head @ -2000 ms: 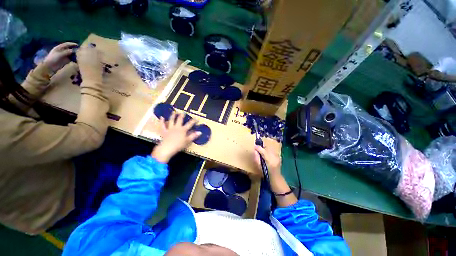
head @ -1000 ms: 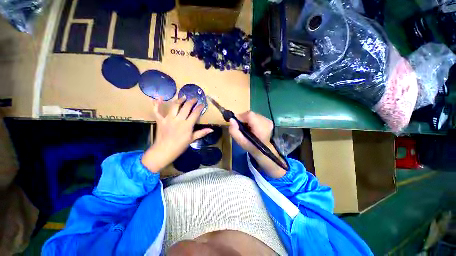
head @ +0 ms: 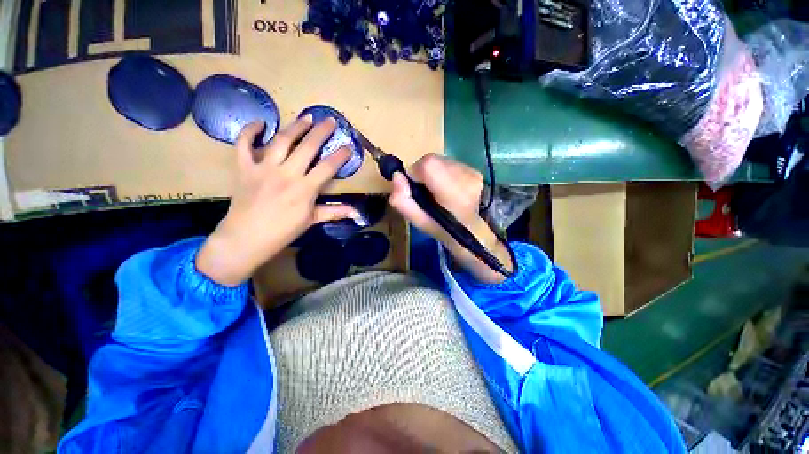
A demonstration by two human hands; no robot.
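My right hand (head: 442, 197) holds a black soldering iron (head: 421, 197) like a pen. Its thin metal tip is at the upper right rim of a dark round disc (head: 344, 161). My left hand (head: 277, 193) lies with its fingertips spread on that disc, pressing it on the cardboard sheet (head: 395, 106). A second dark disc (head: 232, 105) lies to the left, close to my left fingers, and a third disc (head: 149, 92) touches or nearly touches it. Whether the tip touches the rim is too small to tell.
A heap of small dark parts (head: 377, 31) lies at the sheet's far edge. A carton of discs (head: 399, 253) is below the sheet edge. A black unit (head: 532, 40) with a cord and a plastic bag (head: 643, 71) lie right on the green bench. An open carton (head: 588, 239) stands below the bench.
The view has shifted, so bench items sit higher in the picture. My left fingers still press the disc, and the iron tip is now closer to the disc's rim.
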